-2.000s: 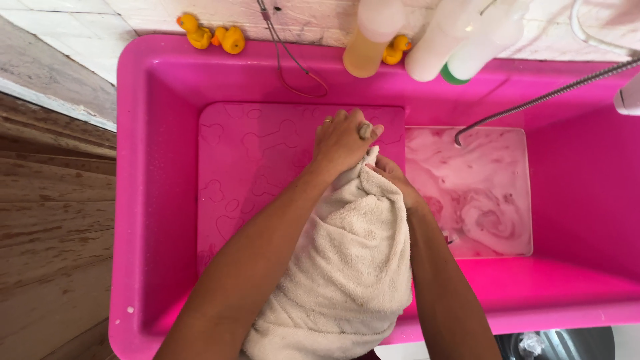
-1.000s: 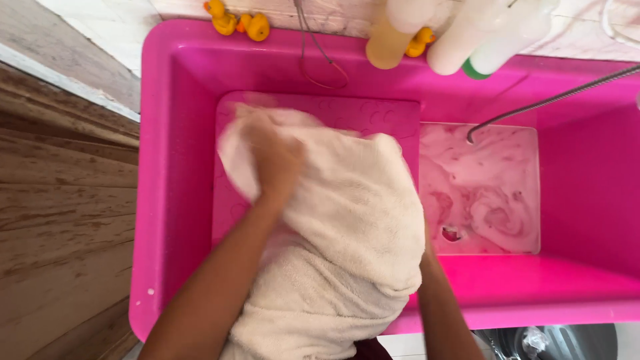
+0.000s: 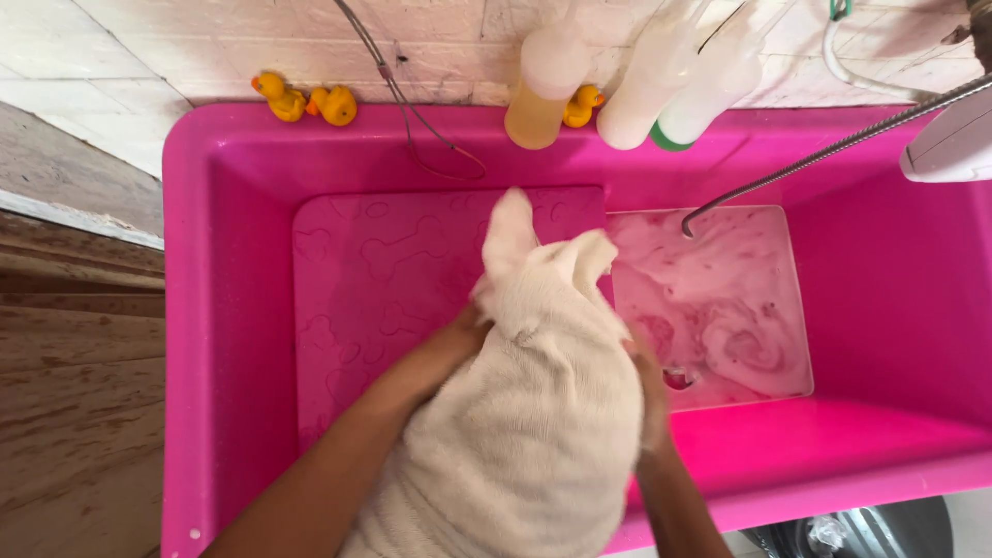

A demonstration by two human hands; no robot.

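A cream towel (image 3: 535, 403) is wrapped around something bulky and hides it, over the near side of a pink plastic tub (image 3: 186, 325). Two loose towel ends stick up at its far end. My left hand (image 3: 477, 314) presses against the towel's left side, its fingers partly hidden by the cloth. Against the right side lies my right hand (image 3: 647, 387), blurred. Beneath the far end of the towel is a raised pink platform (image 3: 387, 256) with bone shapes moulded in it.
Milky liquid (image 3: 728, 310) lies in the recess at right, with a metal shower hose (image 3: 821, 151) reaching over it. Squeeze bottles (image 3: 542, 85), rubber ducks (image 3: 337, 105) and a looped cable (image 3: 411, 108) line the back rim. A black bin bag (image 3: 860, 535) is below the front edge.
My left hand was on top of the towel's far end and now sits at its left side. The cloth spread out to the left a second ago and is now gathered narrower, with two ends up.
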